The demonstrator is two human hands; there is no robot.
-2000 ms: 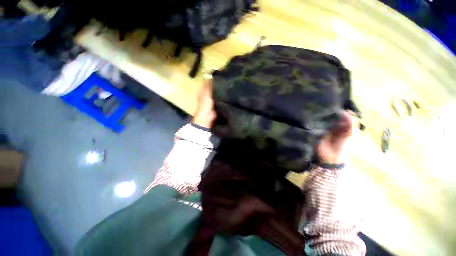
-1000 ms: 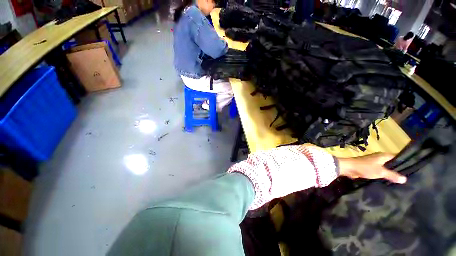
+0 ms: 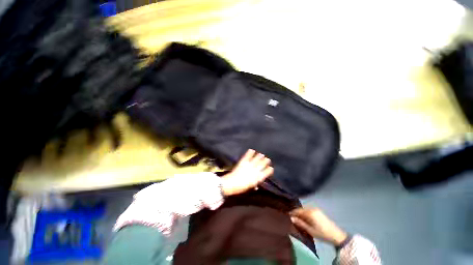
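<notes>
A backpack (image 3: 259, 124) lies spread open on the table with its plain black lining up. A small pale label shows on the inner panel at its right half. My left hand (image 3: 248, 173) has its fingers curled over the near edge of the bag. My right hand (image 3: 315, 223) is low, beside the brown apron and below the bag's near right corner; its fingers are bent, and blur hides whether they hold anything. A dark strap loop (image 3: 184, 157) sticks out at the bag's near left side.
A large dark backpack pile (image 3: 57, 77) stands at the left of the pale yellow table (image 3: 384, 103), straps hanging. A blurred dark item (image 3: 459, 77) is at the right edge, another dark thing (image 3: 430, 165) below it. A blue stool (image 3: 67, 233) is at lower left.
The view has swung back from the room to the table. The bag, closed two seconds ago, now lies open. My left hand has moved to its near edge; my right hand is back in view.
</notes>
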